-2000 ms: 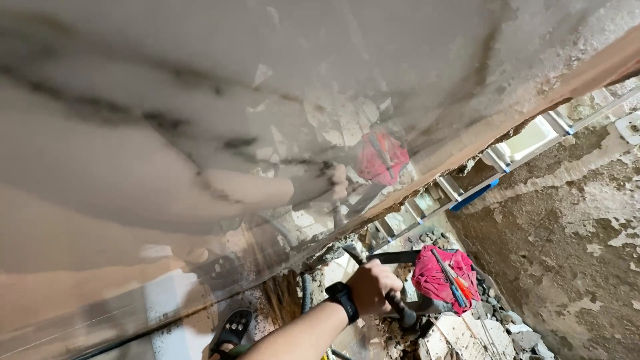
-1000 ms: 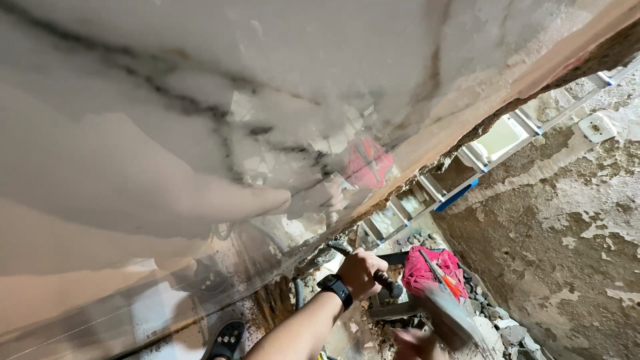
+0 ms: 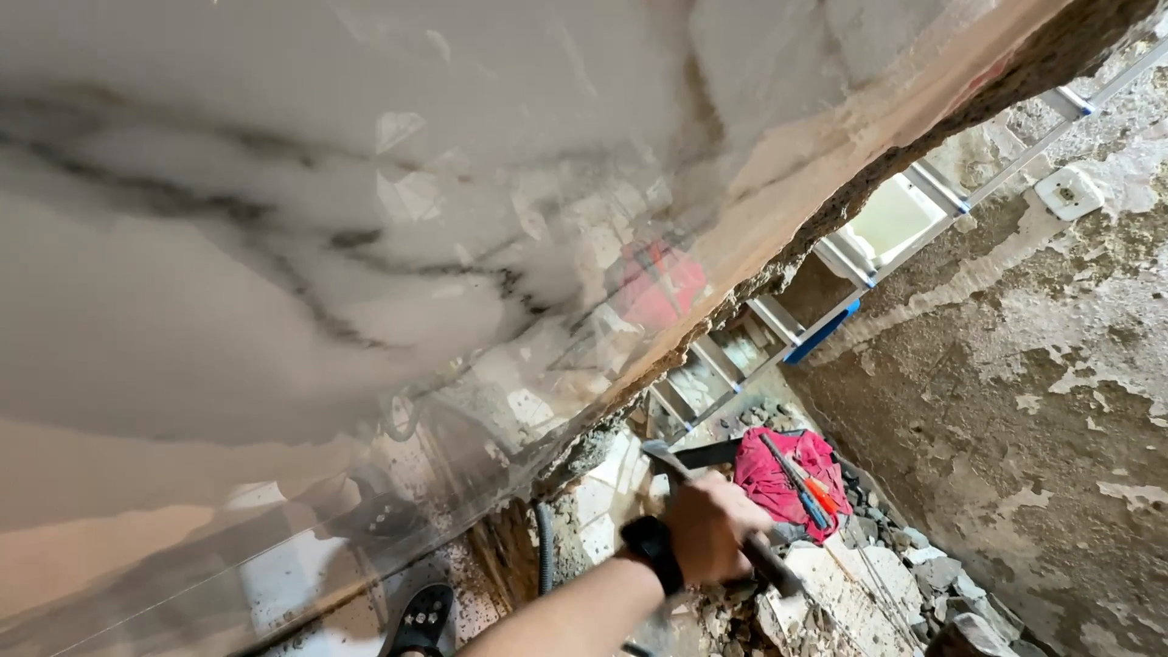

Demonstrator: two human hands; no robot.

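Observation:
My left hand (image 3: 716, 529), with a black watch on its wrist, is closed around the shaft of a metal chisel (image 3: 774, 568). The chisel's flat blade points up and left, close to the broken lower edge of a glossy marble-look wall panel (image 3: 319, 228); contact cannot be told. At the bottom edge of the view, a blunt grey-brown object (image 3: 969, 636) shows in part, possibly a hammer head. My right hand is out of view. Just beyond the left hand, a red cloth bundle (image 3: 762, 479) carries a screwdriver with a red handle (image 3: 821, 495) and a blue-handled tool (image 3: 812, 511).
An aluminium ladder (image 3: 776, 319) lies along the panel's far side, by a rough, peeling wall (image 3: 1004, 438) with a white electrical box (image 3: 1069, 192). Broken tile and rubble (image 3: 858, 584) cover the floor. A corrugated conduit (image 3: 545, 547) and my sandalled foot (image 3: 426, 616) are at lower left.
One second ago my right hand and a blurred hammer showed beside the chisel; the hand has left the view. The left hand has kept its hold on the chisel throughout.

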